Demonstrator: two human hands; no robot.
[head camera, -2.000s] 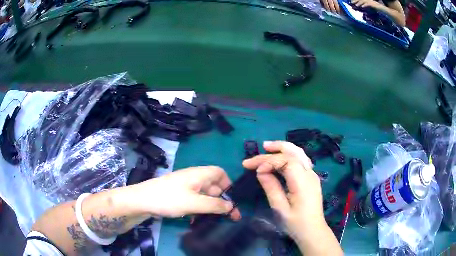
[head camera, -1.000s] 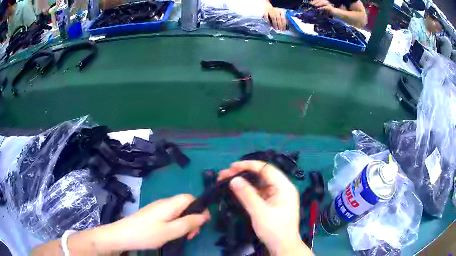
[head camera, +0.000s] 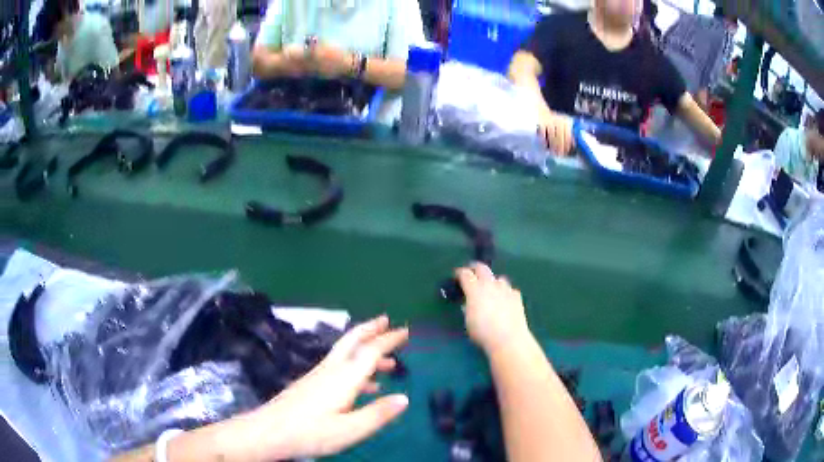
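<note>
My right hand (head camera: 492, 311) reaches over the green belt, its fingertips on the lower end of a black headband (head camera: 477, 236) that lies curved on the belt. Part of that end is hidden by the fingers. My left hand (head camera: 348, 388) is open and empty, fingers apart, above the bench beside the heap of black parts (head camera: 248, 338). The heap lies partly under a clear plastic bag (head camera: 117, 338). More small black parts (head camera: 483, 420) lie on the bench, partly behind my right forearm.
Other black headbands lie on the green belt (head camera: 379, 271), one (head camera: 330, 200) left of my right hand. A blue and silver aerosol can (head camera: 673, 429) stands among clear bags (head camera: 800, 271) at right. Across the belt, people work at blue trays (head camera: 307, 120).
My right hand has moved forward to the belt with the headband, which both hands held before. My left hand has let go and opened. The earlier belt headband shows further left.
</note>
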